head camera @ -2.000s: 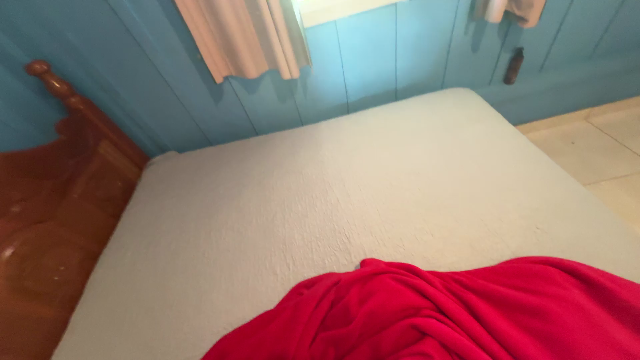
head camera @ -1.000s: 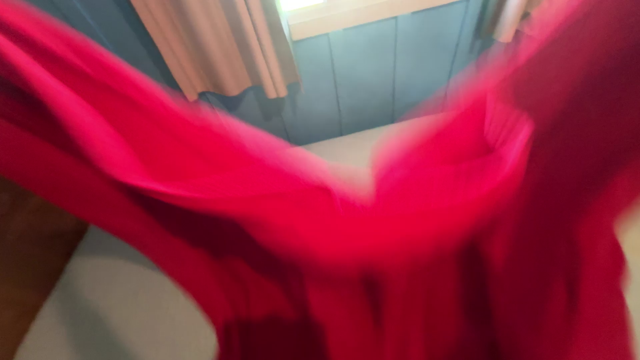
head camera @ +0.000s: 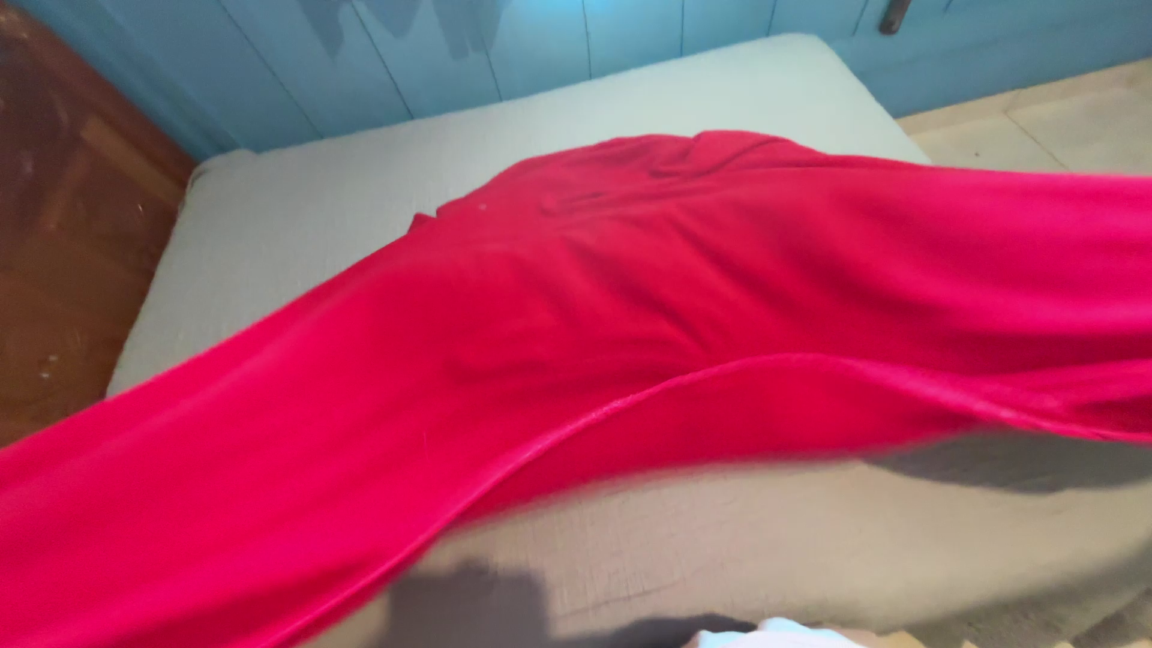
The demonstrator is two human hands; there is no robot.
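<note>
A large red cloth [head camera: 576, 306], like a blanket, stretches across the whole view above a mattress with a pale fitted sheet [head camera: 297, 207]. Its far part lies bunched on the mattress, while both sides rise toward the left and right edges of the view. The near hem curves through the middle, with bare sheet showing below it. Neither my left hand nor my right hand is in view; what they hold is hidden beyond the frame.
A brown wooden headboard [head camera: 81, 225] stands at the left. Blue panelled wall [head camera: 540, 45] runs behind the mattress. Tiled floor [head camera: 1035, 126] shows at the upper right, near a small dark object [head camera: 894, 16] against the wall. White fabric [head camera: 774, 635] appears at the bottom edge.
The red cloth lay bunched at the near side of the mattress, then was lifted high across the view. Now it is lower and spread wide over the middle of the mattress.
</note>
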